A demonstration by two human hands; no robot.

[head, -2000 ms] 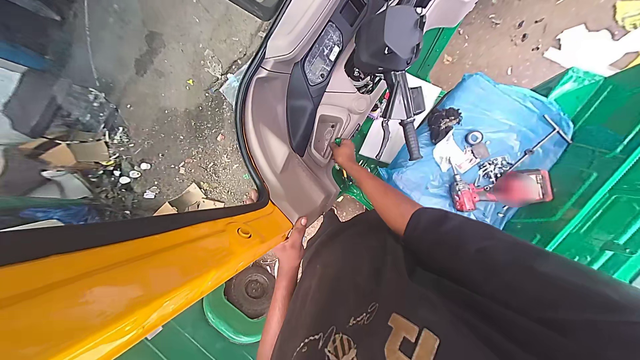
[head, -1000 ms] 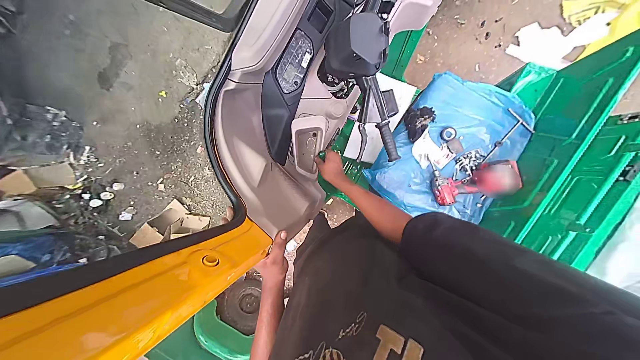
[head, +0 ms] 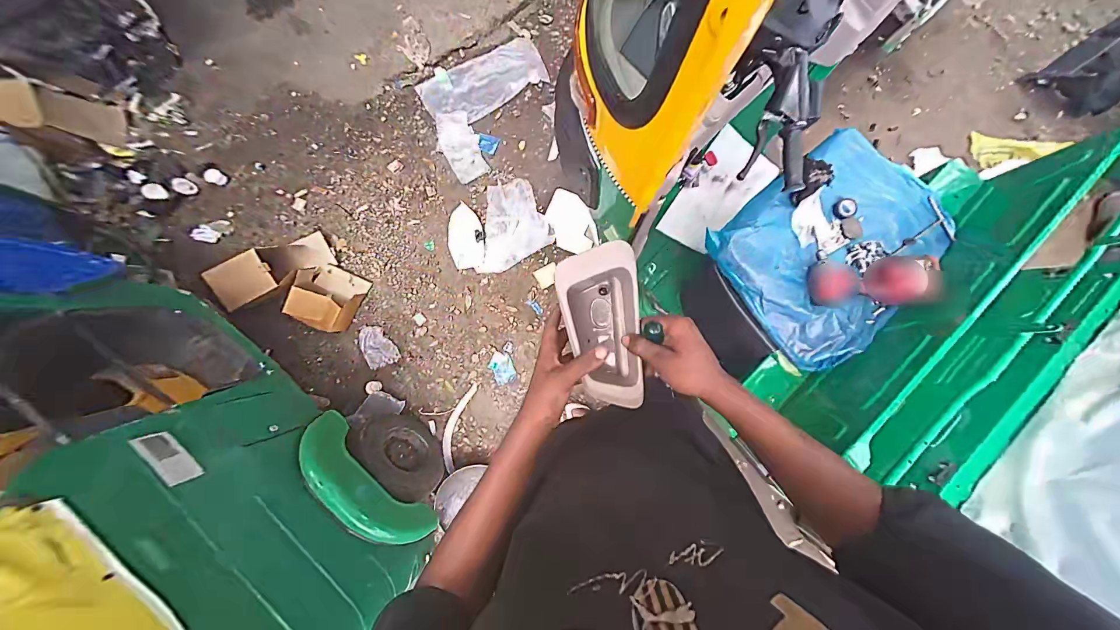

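A beige plastic trim piece with a recessed middle (head: 602, 302) is held between my hands in front of my body. My left hand (head: 560, 372) grips its left edge, the thumb over the recess. With its thumb on the right rim, my right hand (head: 678, 350) also holds the trim piece, and a small dark green object (head: 653, 331), perhaps a tool handle, sits in its curled fingers. Above the hands is the yellow body panel (head: 691, 96) of a vehicle, with a black handlebar grip (head: 793, 157) to its right.
On the green metal vehicle floor (head: 840, 402) at the right lies a blue plastic sheet (head: 770, 254) bearing a small roll and red-and-black items, partly blurred. A green vehicle with a wheel (head: 398, 453) stands at lower left. Cardboard boxes (head: 324, 297) and plastic scraps (head: 507, 227) litter the ground.
The left hand has left the lower corner of the beige dashboard panel. Both hands now hold the beige trim piece away from the vehicle. The view has shifted a lot.
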